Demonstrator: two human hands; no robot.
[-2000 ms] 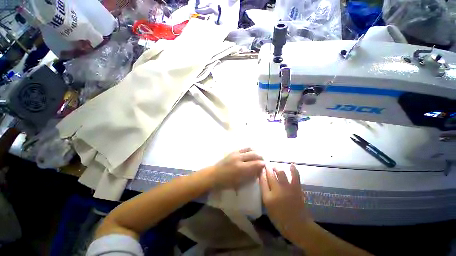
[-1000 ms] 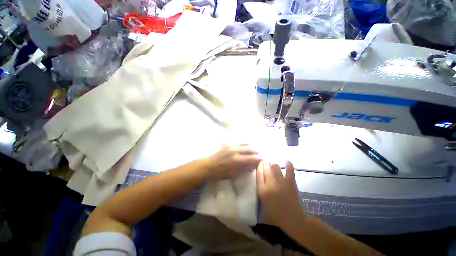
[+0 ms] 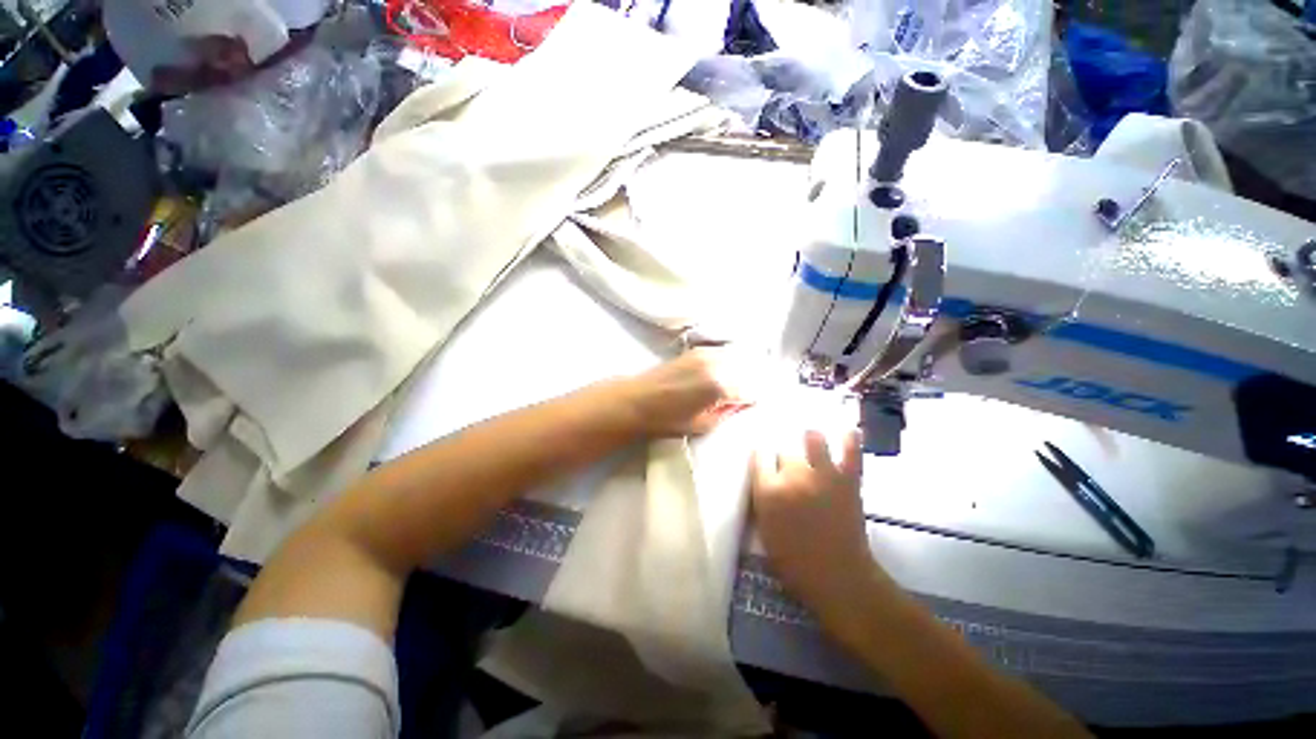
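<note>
A cream cloth panel (image 3: pixel 645 556) runs from under my hands over the table's front edge and hangs down. My left hand (image 3: pixel 690 393) presses on the cloth just left of the needle area, its fingertips lost in glare. My right hand (image 3: pixel 808 491) lies on the cloth's right edge, fingers pointing at the presser foot (image 3: pixel 826 373). The white sewing machine (image 3: pixel 1039 289) with a blue stripe and JACK lettering stands at the right. Strong light hides the cloth edge at the needle.
A stack of cream cut pieces (image 3: pixel 361 274) is fanned out at the left. Dark snips (image 3: pixel 1094 500) lie open on the white table (image 3: pixel 953 505) at the right. A grey vented housing (image 3: pixel 72 202) is at far left. Clear bags and a red bag (image 3: pixel 484 29) are behind.
Both hands and the cream cloth have moved forward, closer to the presser foot. More cloth now lies on the table. The camera view has shifted and tilted slightly.
</note>
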